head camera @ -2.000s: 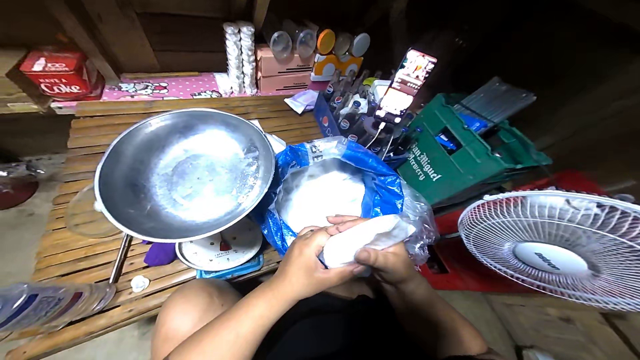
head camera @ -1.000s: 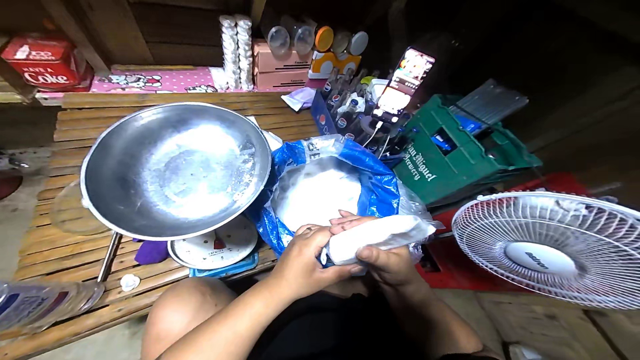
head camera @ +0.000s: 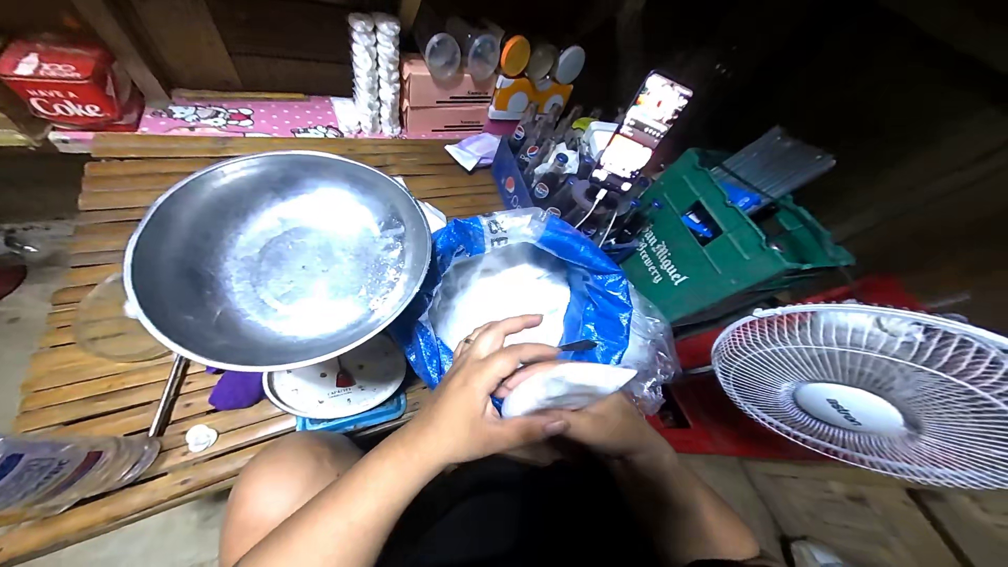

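A clear plastic bag of white contents (head camera: 563, 387) lies between my two hands, in front of the blue sack. My left hand (head camera: 488, 386) presses against its left side, fingers partly spread. My right hand (head camera: 602, 425) is below and behind the bag, its fingers mostly hidden. Beyond them a blue plastic sack (head camera: 610, 291), rolled open, holds a white powdery or granular substance (head camera: 512, 295). A dark handle-like piece (head camera: 579, 345) shows just above the bag. To the left, a wide metal pan (head camera: 276, 252) rests on a dial scale (head camera: 339, 382).
Around the bamboo-slat table (head camera: 118, 185) are a crate of bottles (head camera: 512, 181), a lit phone (head camera: 642, 130), a green plastic crate (head camera: 693, 260), a white fan (head camera: 850, 402), a plastic bottle (head camera: 71, 468), a purple cloth (head camera: 236, 390) and pink boxes (head camera: 445, 102).
My left hand has opened more, its fingers now raised over the sack's mouth. The small bag has turned and sits lower between the hands. A dark handle-like piece now shows above it.
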